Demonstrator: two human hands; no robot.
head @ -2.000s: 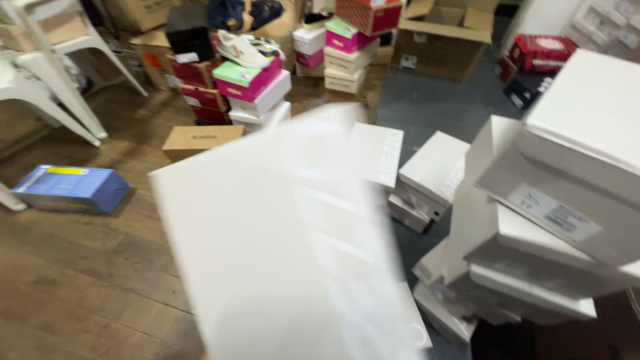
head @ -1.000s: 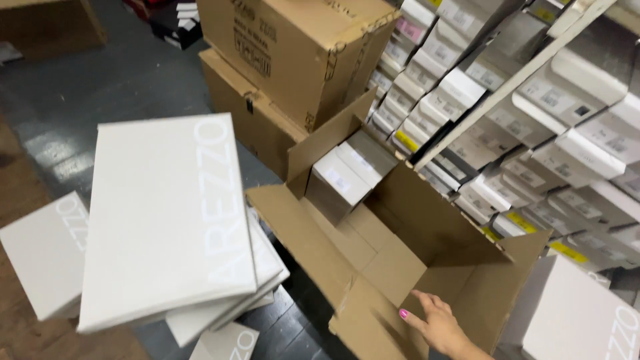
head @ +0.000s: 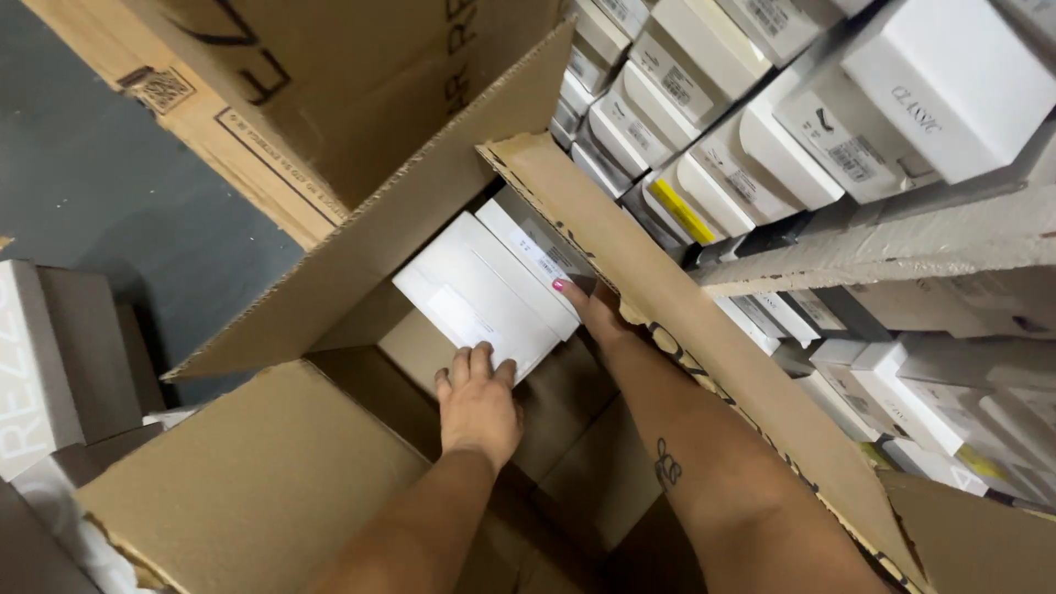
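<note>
White shoe boxes lie side by side at the far end inside an open cardboard carton. My left hand rests with its fingertips on the near edge of the nearer white box, by a label. At the right end of the boxes is my right hand, its thumb on the edge of a box; its other fingers are hidden. Both forearms reach down into the carton. Whether either hand grips a box or only touches it, I cannot tell.
Shelves packed with white shoe boxes stand on the right. A large cardboard carton is beyond the open one. More white boxes are stacked at the left. Carton flaps stick out around the opening.
Both hands are now at the white boxes inside the carton; one second ago only one hand showed, at the carton's near edge. The view has swung right from the floor stacks and come closer.
</note>
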